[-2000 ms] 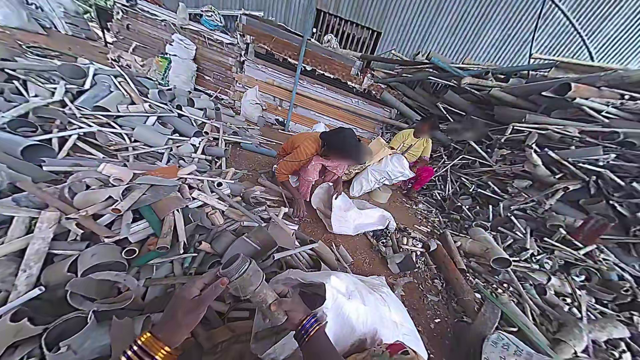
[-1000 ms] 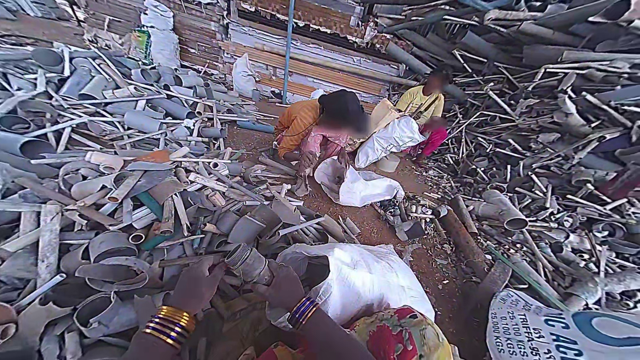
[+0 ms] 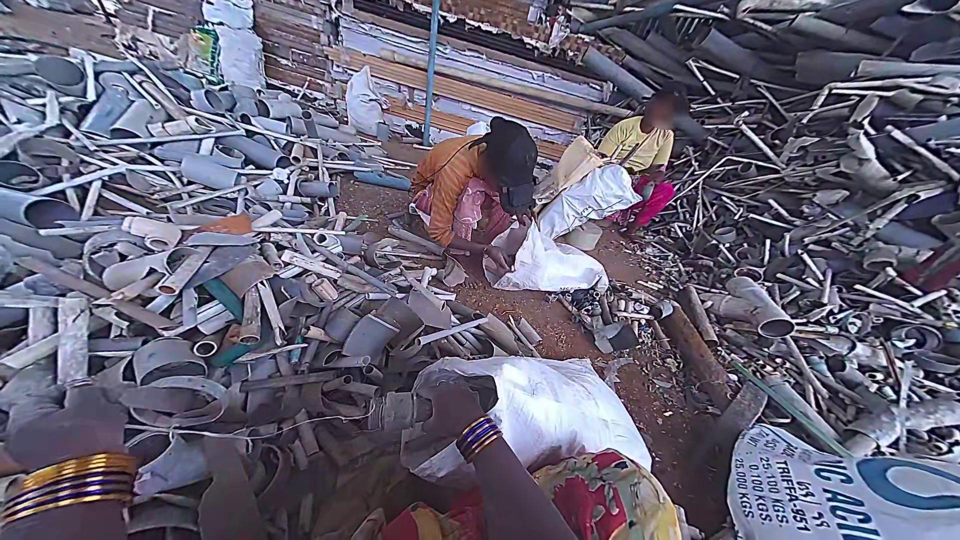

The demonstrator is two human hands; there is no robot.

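Observation:
My right hand (image 3: pixel 450 409), with bangles at the wrist, grips a grey plastic pipe fitting (image 3: pixel 397 412) at the mouth of a white woven sack (image 3: pixel 555 405). A thin pale string (image 3: pixel 262 436) stretches from the fitting across to my left hand (image 3: pixel 67 427) at the lower left. My left hand is blurred but looks closed on the string's end; its fingertips are hidden. Patterned red and yellow cloth (image 3: pixel 600 495) lies over my lap, beside the sack.
Scrap pipe pieces (image 3: pixel 367 334) are heaped on the left, more pipes (image 3: pixel 757 307) on the right. Ahead, a person in orange (image 3: pixel 450 172) bends over a white sack (image 3: pixel 551 262); another in yellow (image 3: pixel 637 146) crouches behind. A printed sack (image 3: pixel 847 487) lies lower right.
My left hand has moved away from the pipe fitting toward the left, and a string now spans the gap. My right hand still holds the fitting by the sack.

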